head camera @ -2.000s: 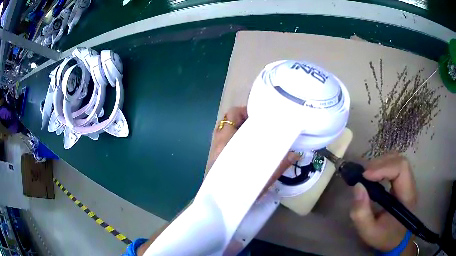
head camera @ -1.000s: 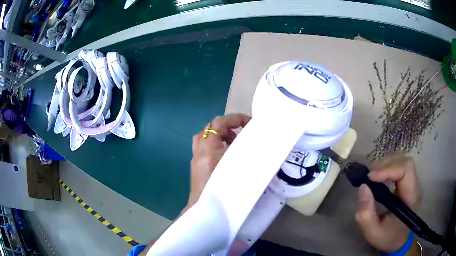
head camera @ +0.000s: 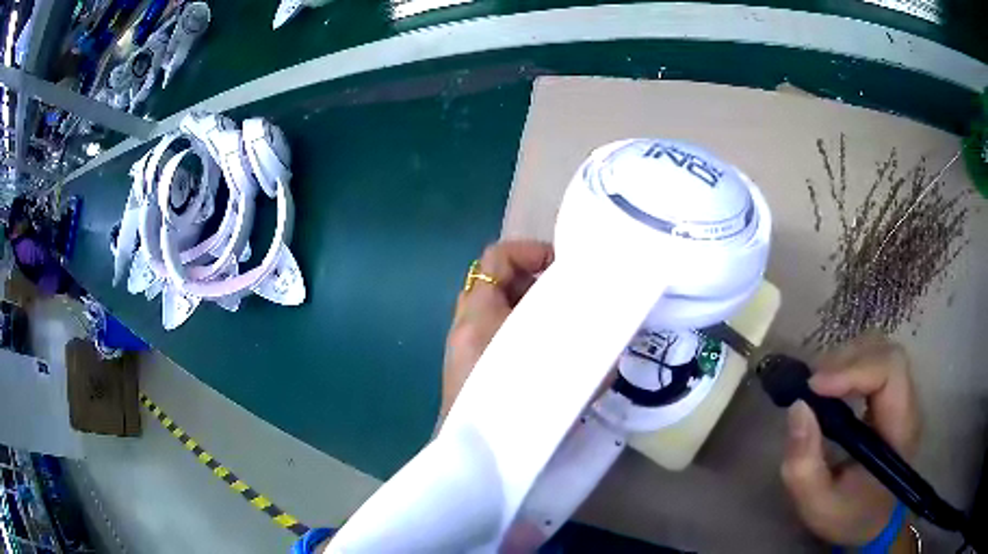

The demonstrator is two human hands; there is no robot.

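White headphones (head camera: 542, 325) lie in front of me, the closed ear cup (head camera: 672, 222) with dark lettering above the open ear cup (head camera: 653, 395). The open cup rests on a cream jig (head camera: 748, 325) and shows dark wires and a green circuit board (head camera: 709, 355). My right hand (head camera: 856, 438) holds a black soldering iron (head camera: 840, 427) like a pen, its metal tip at the board's edge; exact contact cannot be told. My left hand (head camera: 482, 308), with a ring, is behind the headband at the headphones' left side, its fingertips hidden.
A heap of thin brownish strands (head camera: 894, 254) lies on the beige mat (head camera: 585, 119), right of the jig. A green spool (head camera: 978, 152) is at the right edge. Nested white and pink headphones (head camera: 211, 216) sit at left. A pale rail (head camera: 455, 52) runs behind.
My left hand has drawn back from the open cup, where its fingertips showed at first, then shifted slightly towards the headband. The iron stays near the board. The whole view has shifted slightly.
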